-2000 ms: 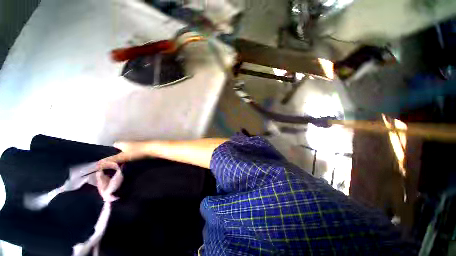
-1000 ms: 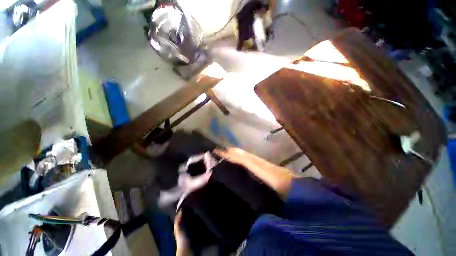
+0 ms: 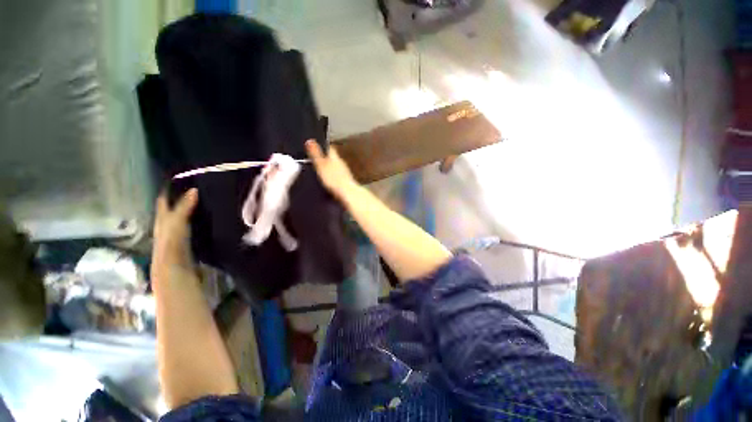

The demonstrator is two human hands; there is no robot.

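Note:
A thick bundle of folded black cloth (image 3: 235, 107) is held up in front of me, left of the middle. A pale pink fabric strip (image 3: 272, 194) runs across it and is tied in a bow with dangling ends. My left hand (image 3: 176, 216) grips the bundle's left side, thumb on the front. My right hand (image 3: 330, 167) grips its right side near the strip. The fingers behind the bundle are hidden.
A long brown board or bench (image 3: 420, 140) lies behind the bundle on the right. A brown wooden tabletop (image 3: 651, 321) is at the lower right. A white-covered table (image 3: 54, 375) is at the lower left, with a cluttered pile (image 3: 107, 284) beyond it. A blue bar (image 3: 274, 350) stands below the bundle.
The bundle has come off the white table and now hangs raised between both hands. The view has swung from the ironing table past the brown tabletop to the bench. The strip's bow is still tied.

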